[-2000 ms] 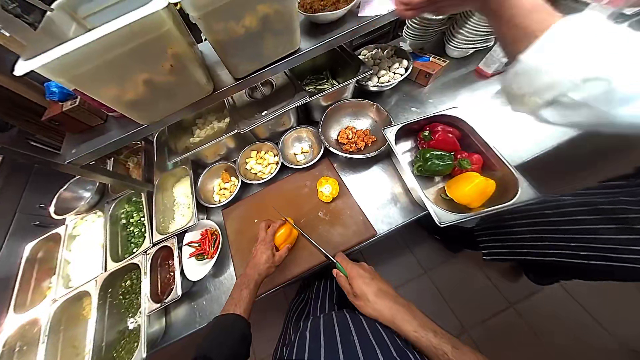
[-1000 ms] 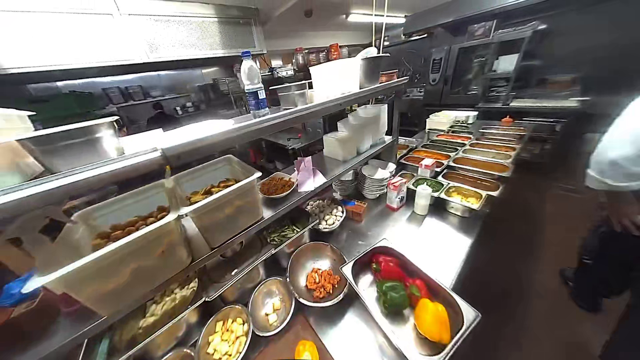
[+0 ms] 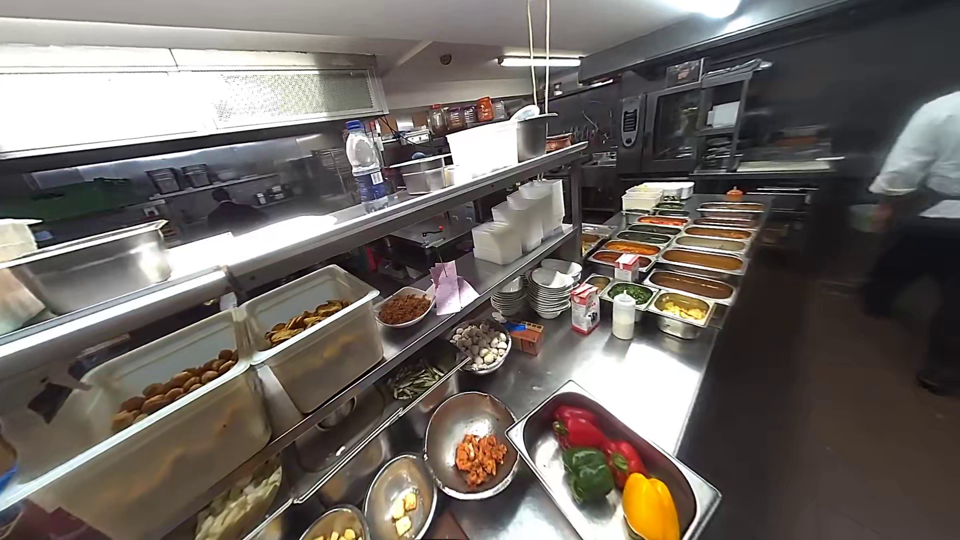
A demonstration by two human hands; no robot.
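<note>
Neither of my hands is in the head view, nor is a knife; only a corner of the brown cutting board shows at the bottom edge. A steel tray holds red peppers, a green pepper and a yellow pepper. Left of it, a steel bowl contains orange-red coated pieces. Smaller steel bowls with pale yellow pieces stand nearer, partly cut off by the frame.
Plastic tubs stand on the shelf at left. Farther along the counter are a mushroom bowl, stacked white bowls, a squeeze bottle and steel pans of sauces. A person in white stands at the far right.
The view has swung up and away from the board, so my hands, the knife and the orange-yellow pepper seen two seconds ago are out of frame. The person at right now shows farther off.
</note>
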